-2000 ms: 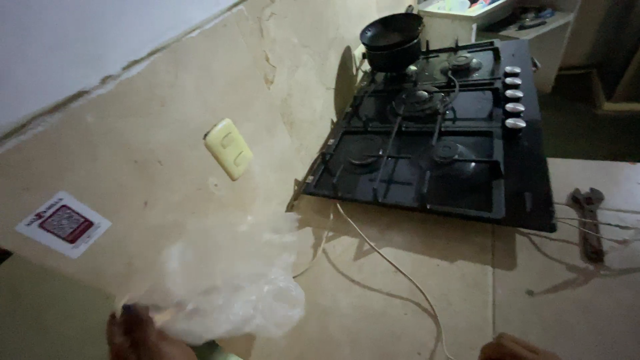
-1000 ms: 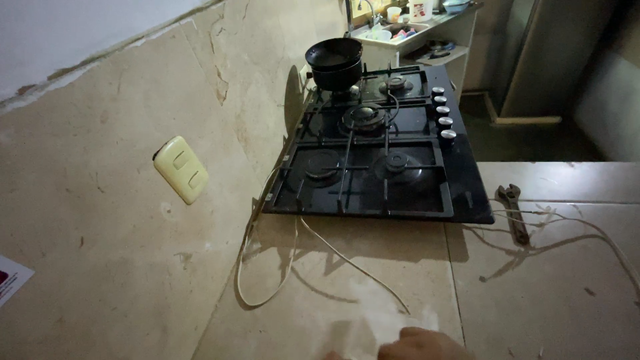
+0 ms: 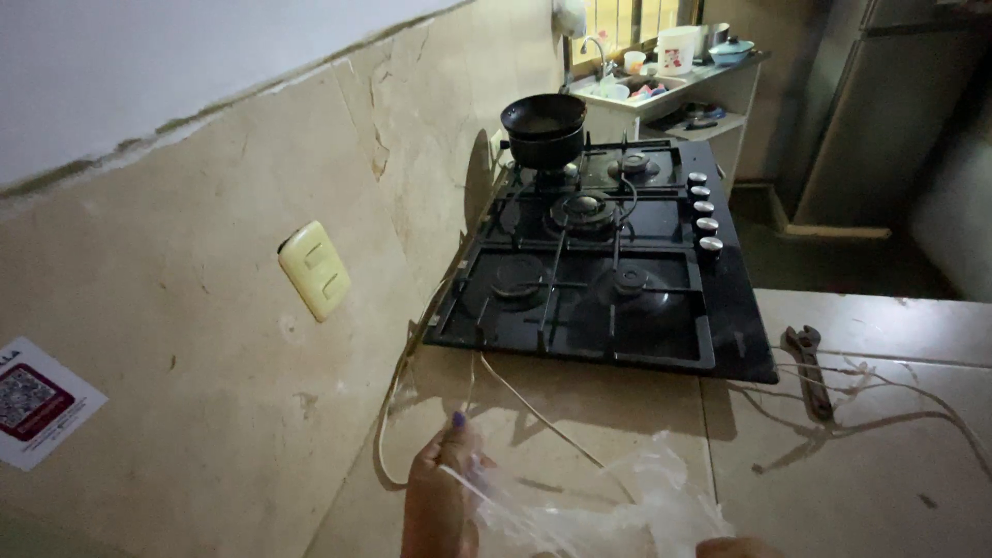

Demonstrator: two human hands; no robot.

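Note:
My left hand, at the bottom centre, has its fingers closed on the edge of a clear plastic bag that spreads over the tiled counter. At the lower edge only a small part of my right hand shows, beside the bag's right end; its fingers are mostly cut off. A thin white cable comes from under the black gas cooktop and runs behind the bag. Another loop of white cable lies by the wall, left of my left hand.
A dark pot stands on the cooktop's far left burner. An adjustable wrench and thin wires lie to the right. A yellowed wall switch plate and a printed sticker are on the left wall. A sink stands behind.
The bag was at the lower left with my left hand two seconds ago; both are now in front of the cooktop. The view has shifted.

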